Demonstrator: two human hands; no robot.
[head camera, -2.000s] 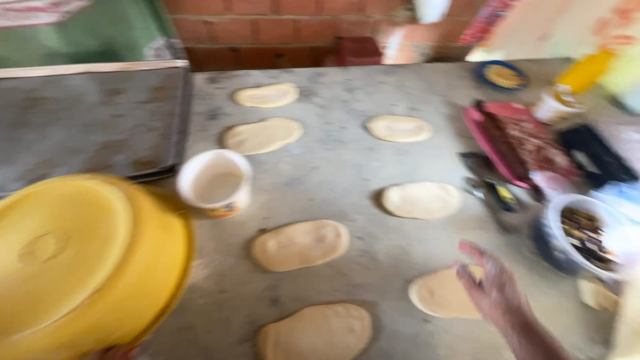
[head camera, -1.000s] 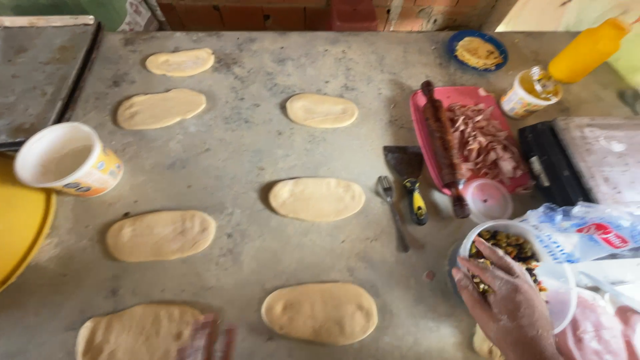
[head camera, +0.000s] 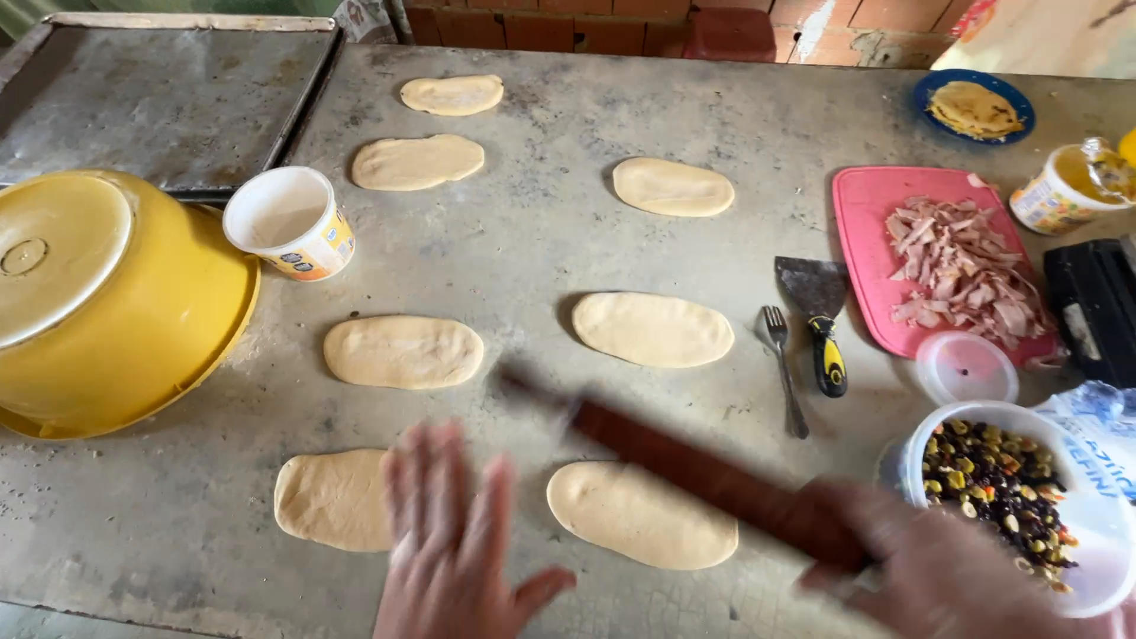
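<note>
My right hand (head camera: 923, 555), blurred, grips one end of a dark wooden rolling pin (head camera: 692, 461), which slants up and left above an oval of flattened dough (head camera: 643, 515). Fingers apart, my left hand (head camera: 453, 532) is over the right end of another dough oval (head camera: 333, 501) at the bottom left; whether it touches the dough is unclear. Several more ovals lie in two columns, among them one at mid left (head camera: 404, 351) and one at mid right (head camera: 653, 330). Close to my right hand stands a plastic tub of chopped olives and dark raisin-like pieces (head camera: 998, 497).
At left are an upturned yellow basin (head camera: 177, 311), a white tub (head camera: 288, 222) and a metal baking tray (head camera: 160, 98). At right lie a fork (head camera: 783, 373), a scraper (head camera: 821, 319), a pink board with sliced ham (head camera: 865, 240), a clear lid (head camera: 967, 368) and a blue plate (head camera: 972, 106).
My right hand has left the olive tub and taken hold of the rolling pin, which lay on the pink board one second ago. My left hand is now more fully in view, over the lower left dough.
</note>
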